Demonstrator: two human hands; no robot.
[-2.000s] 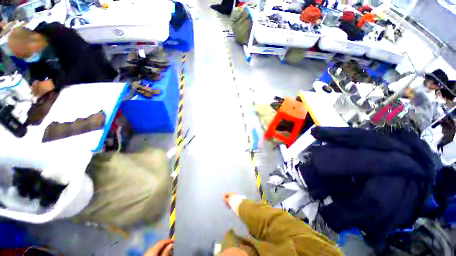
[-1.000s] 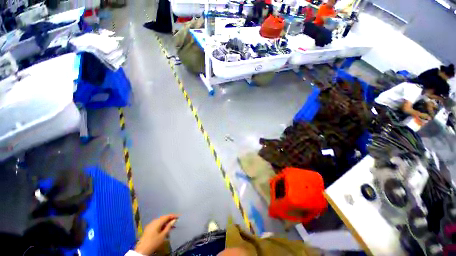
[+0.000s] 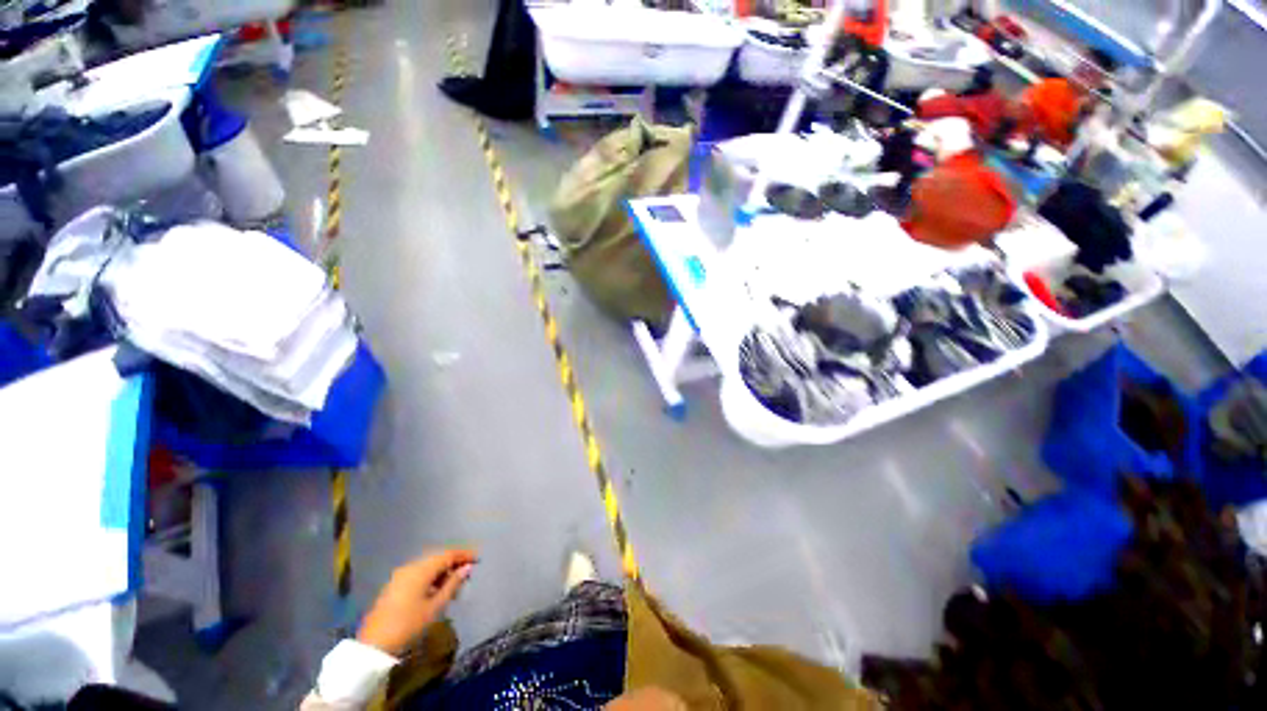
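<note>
My left hand (image 3: pixel 414 597), in a white cuff, hangs low over the aisle with fingers loosely curled. A pale spot shows at its fingertips; I cannot tell whether it is a nail or a small item. My right hand is not in view; an olive-brown sleeve or jacket part (image 3: pixel 736 667) shows at the bottom. A blurred skin-toned patch at the bottom edge cannot be made out. Dark, patterned clothing and a pale shoe tip (image 3: pixel 581 567) show below me.
Grey aisle (image 3: pixel 445 347) between yellow-black tapes. Left: white table (image 3: pixel 63 486) and blue bin (image 3: pixel 354 417) under pale cut pieces. Right: olive sack (image 3: pixel 611 222), white table with a fabric-filled tub (image 3: pixel 834 428), blue bins (image 3: pixel 1063 542), dark brown cloth heap (image 3: pixel 1125 625). Person's dark-clothed leg (image 3: pixel 514 70) ahead.
The view has moved forward along the aisle. The orange-red stool has left the picture, and the olive sack and right tub are nearer. My left hand stays low, loosely curled.
</note>
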